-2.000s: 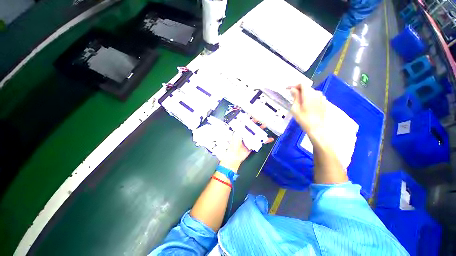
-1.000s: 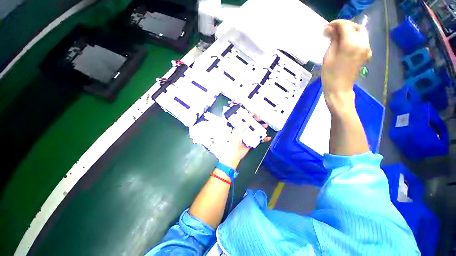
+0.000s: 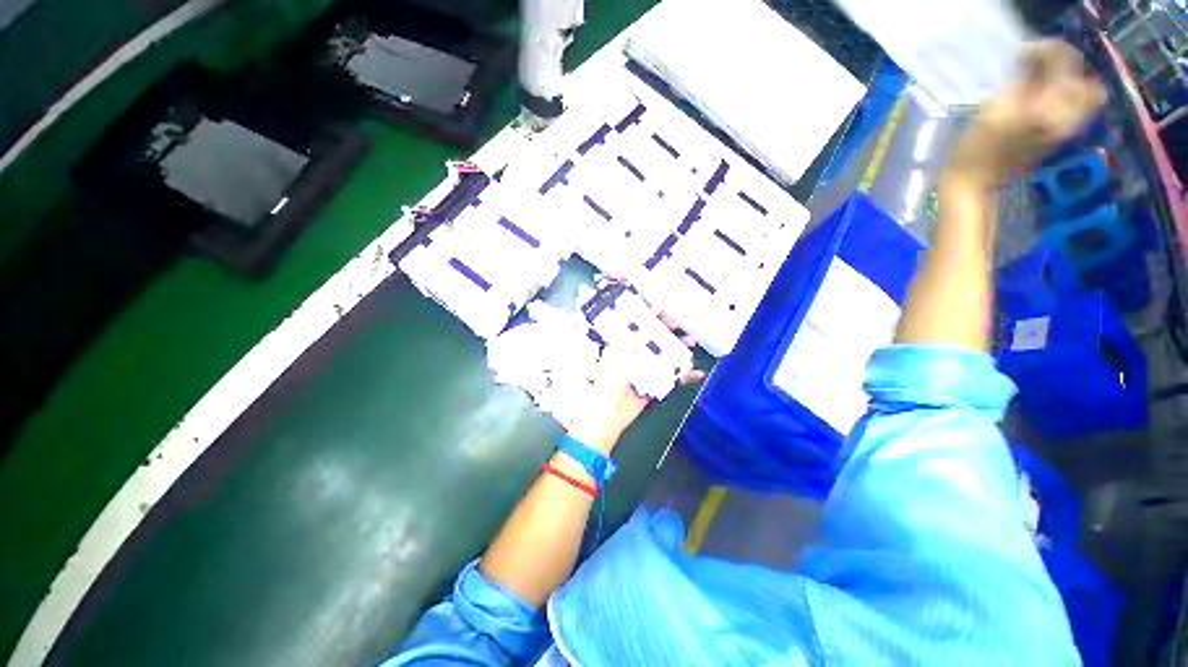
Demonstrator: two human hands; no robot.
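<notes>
My left hand [image 3: 623,395] holds a flat white battery pack [image 3: 648,349] with dark marks, fingers around its edge, at the near end of the tray. My right hand [image 3: 1036,115], blurred, is raised at the upper right and grips a white sheet [image 3: 941,50], partly cut off by the top edge. The white battery tray [image 3: 762,280] lies uncovered with packs in rows showing dark stripes. Stacked battery packs [image 3: 485,250] with wires toward the belt lie left of it. Loose white strips [image 3: 528,354] are heaped beside my left hand.
A stack of white trays or sheets [image 3: 749,81] lies at the back, near an upright pale post [image 3: 550,50]. A blue crate [image 3: 743,411] stands right of the bench. Black-framed devices [image 3: 237,167] sit on the green belt. More blue crates [image 3: 1068,358] stand across the aisle.
My right hand has moved up and right with the white sheet, away from the tray. More rows of packs now show. My left hand stays nearly in place with the pack.
</notes>
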